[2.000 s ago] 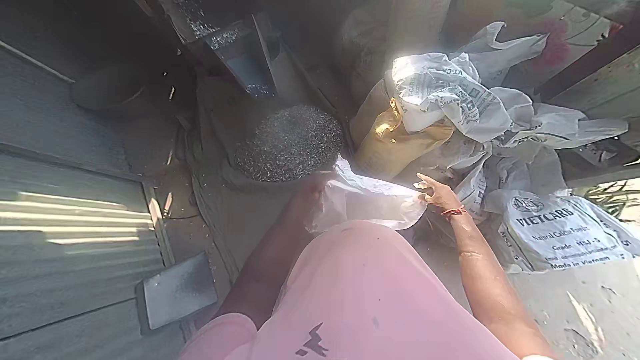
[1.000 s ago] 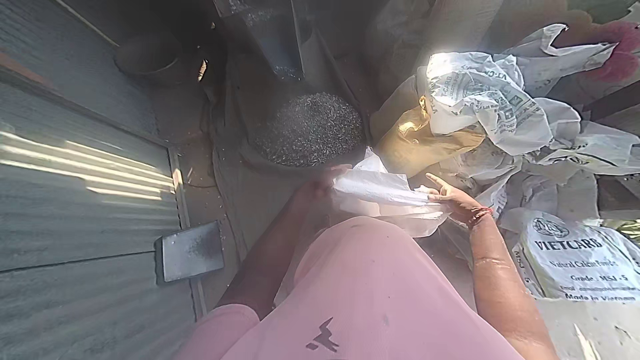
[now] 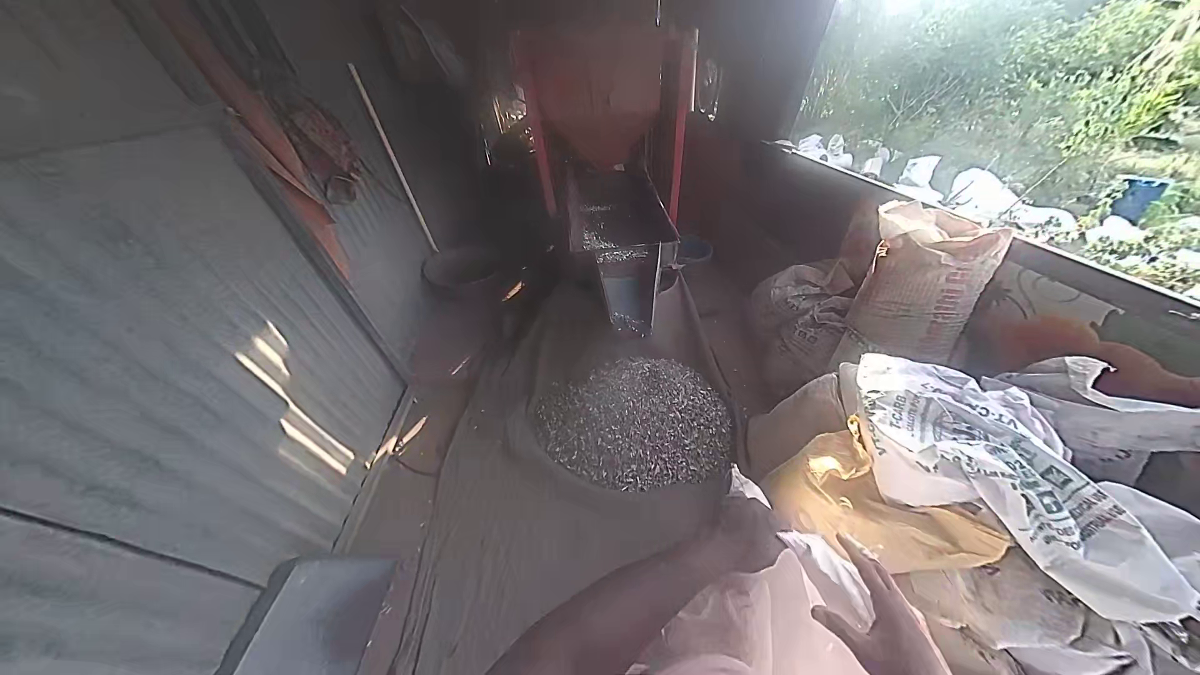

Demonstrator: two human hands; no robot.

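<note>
My left hand (image 3: 747, 532), in shadow at the lower middle, grips the gathered edge of a white plastic sack (image 3: 825, 567). To its right, my right hand (image 3: 877, 609) lies against the other side of the sack, its thumb and fingers spread apart. Just ahead of my left hand, a heap of small grey flakes or chips (image 3: 637, 424) lies on a cloth sheet (image 3: 525, 553). Above the heap, a metal chute (image 3: 630, 295) slopes down from a red machine hopper (image 3: 602, 103), with some of the same material on its tray.
At the right lie a yellow sack (image 3: 844, 487) and crumpled white printed sacks (image 3: 984, 459). Behind them stands a full woven sack (image 3: 928, 291) by a low wall. A corrugated metal wall (image 3: 169, 328) runs along the left, with a grey panel (image 3: 314, 614) near its foot. A round basin (image 3: 464, 267) sits farther back.
The view has tilted up strongly, bringing the red machine and the greenery outside into sight. My right hand's fingers, earlier closed on the sack's edge, are now spread beside it.
</note>
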